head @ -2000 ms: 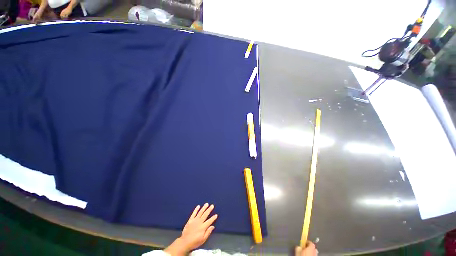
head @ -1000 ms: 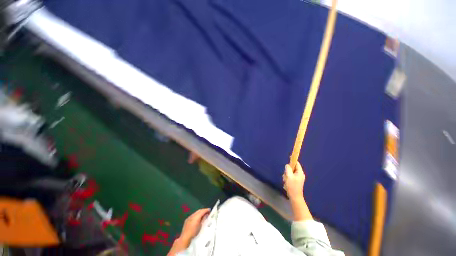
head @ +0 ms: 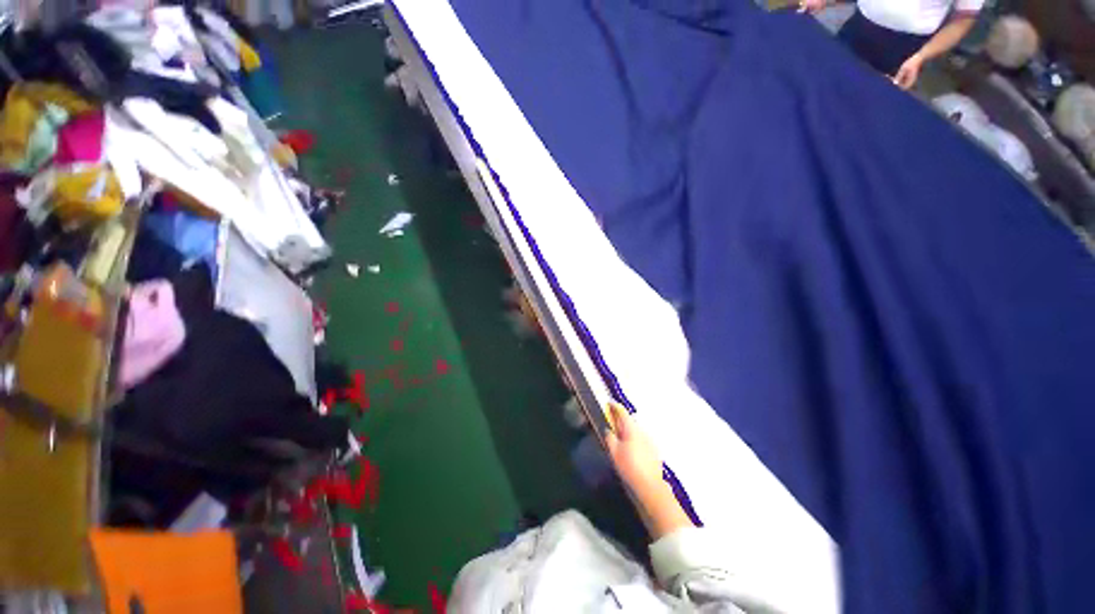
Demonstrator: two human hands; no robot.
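Observation:
The navy fabric ply [head: 793, 240] lies on the right with long soft folds running down it. A white fabric ply [head: 612, 288] shows along its near side, with a thin wavy navy edge beside it. My right hand [head: 642, 468] is low at the table's near edge, its fingers closed. The yellow end of a stick, seemingly the smoothing stick [head: 616, 416], shows at the fingers. A thin pale strip runs on from there along the table edge, and it blends with the white cloth. My left hand is out of the picture.
A person's hand [head: 909, 72] is across the table at the top right, beside wrapped bundles. On the left are heaps of mixed cloth [head: 180, 156] and an orange piece [head: 168, 570]. The green floor [head: 408, 312] between has red and white scraps.
The view has swung left along the table. The stick was raised across the navy cloth and my right hand is now at the near edge. My left hand has left the picture.

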